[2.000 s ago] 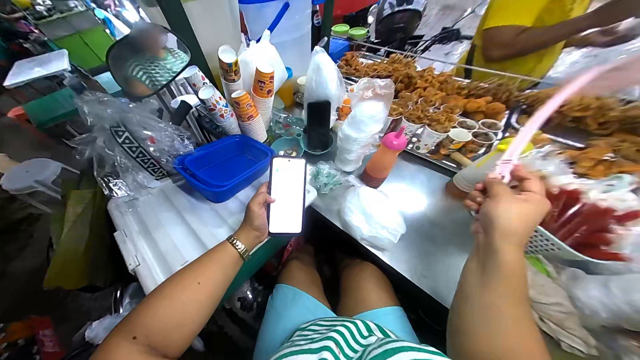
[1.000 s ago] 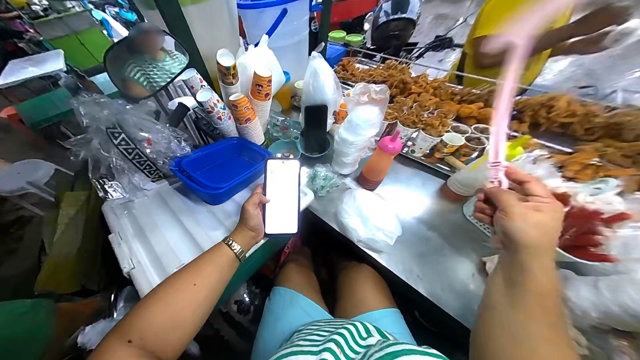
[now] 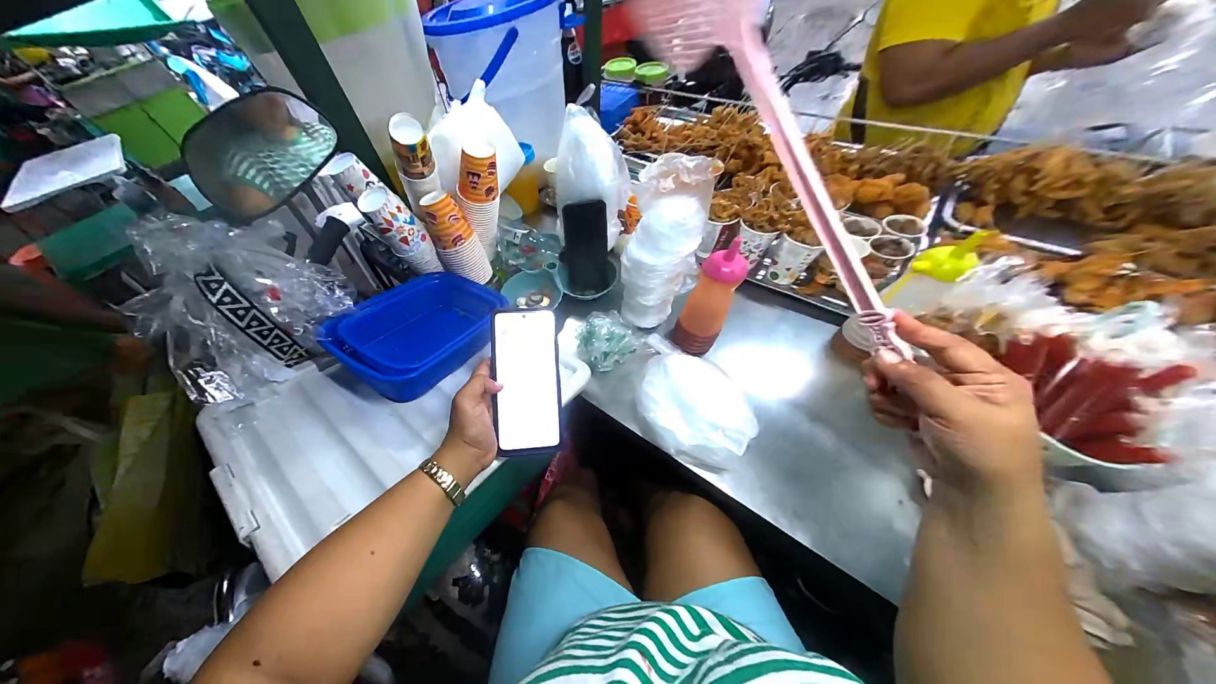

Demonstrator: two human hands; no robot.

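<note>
My left hand [image 3: 472,410] holds a smartphone [image 3: 526,380] upright by its left edge, its screen lit white. In my right hand [image 3: 950,389] is the handle of a pink plastic fly swatter [image 3: 807,161], raised over the fried food [image 3: 874,190], with its blurred head at the top edge of the view. Between the hands, a squeeze bottle with a pink cap [image 3: 708,299] and a knotted white plastic bag [image 3: 696,407] rest on the metal counter [image 3: 807,456]. A second, dark phone [image 3: 585,247] leans upright in a small bowl behind them.
Blue plastic trays [image 3: 418,332] lie on a white cooler lid [image 3: 313,465], near stacked paper cups [image 3: 478,195] and a round-cornered mirror [image 3: 258,152]. At right is a basin of red wrapped food [image 3: 1092,399]. Across the counter stands a person in a yellow shirt [image 3: 940,66].
The pink swatter has swung from leaning right, through upright, to leaning left. My left hand still holds the lit phone in about the same place.
</note>
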